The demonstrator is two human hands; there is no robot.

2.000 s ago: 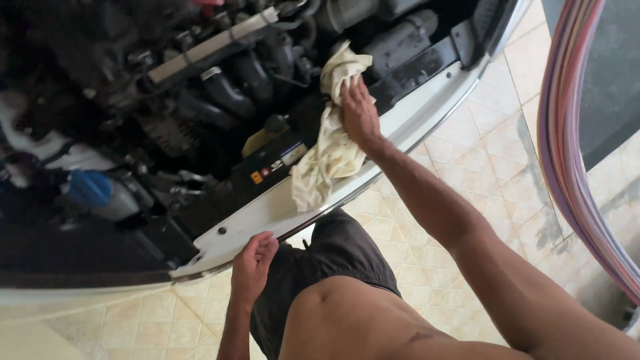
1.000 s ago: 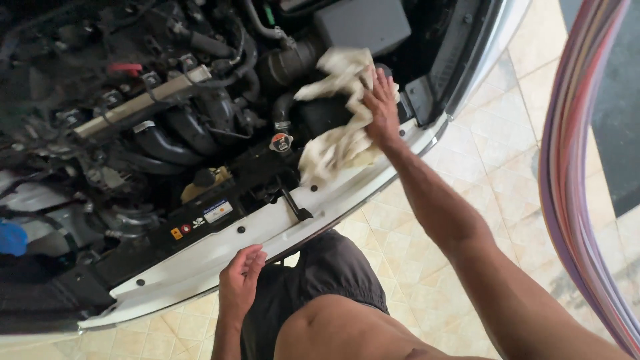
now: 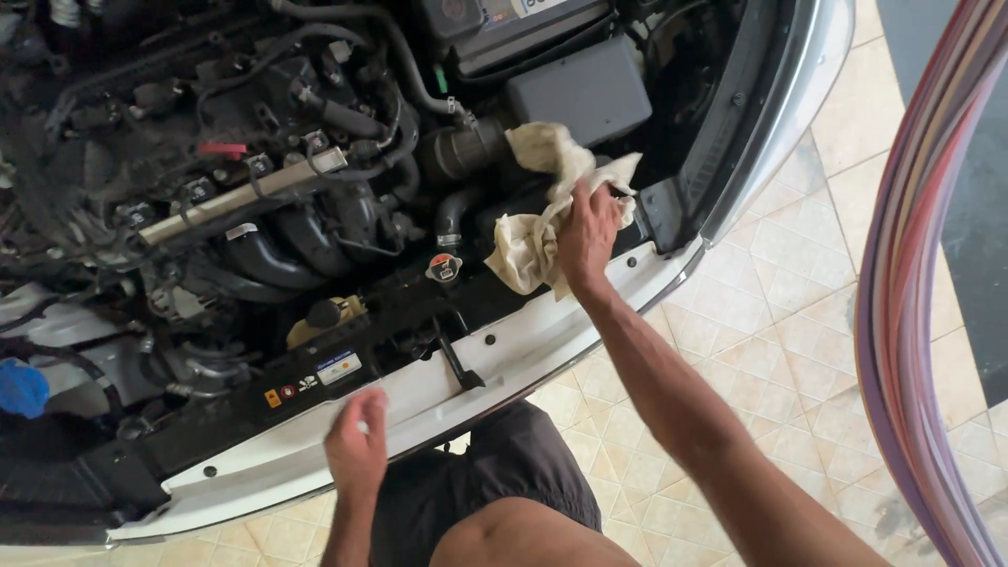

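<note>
My right hand (image 3: 589,232) holds a crumpled cream cloth (image 3: 526,250) over the black front panel of a car's engine bay, below the grey plastic box (image 3: 581,88). To the left of the cloth sits the radiator cap (image 3: 444,268). My left hand (image 3: 358,441) is at the white front edge (image 3: 425,402) of the car body, its fingers loosely curled with nothing seen in them. Whether it touches the edge I cannot tell. Near it are a label with writing (image 3: 339,367) and the black hood latch lever (image 3: 455,354).
Engine hoses and a metal rail (image 3: 244,195) fill the upper left. A blue cap (image 3: 24,387) is at the far left. A bundle of striped, coloured strands (image 3: 906,299) hangs at the right, above the tiled floor (image 3: 748,315).
The cloth has moved off the white front edge, where it partly lay two seconds ago, onto the black parts with my right hand. The view has shifted.
</note>
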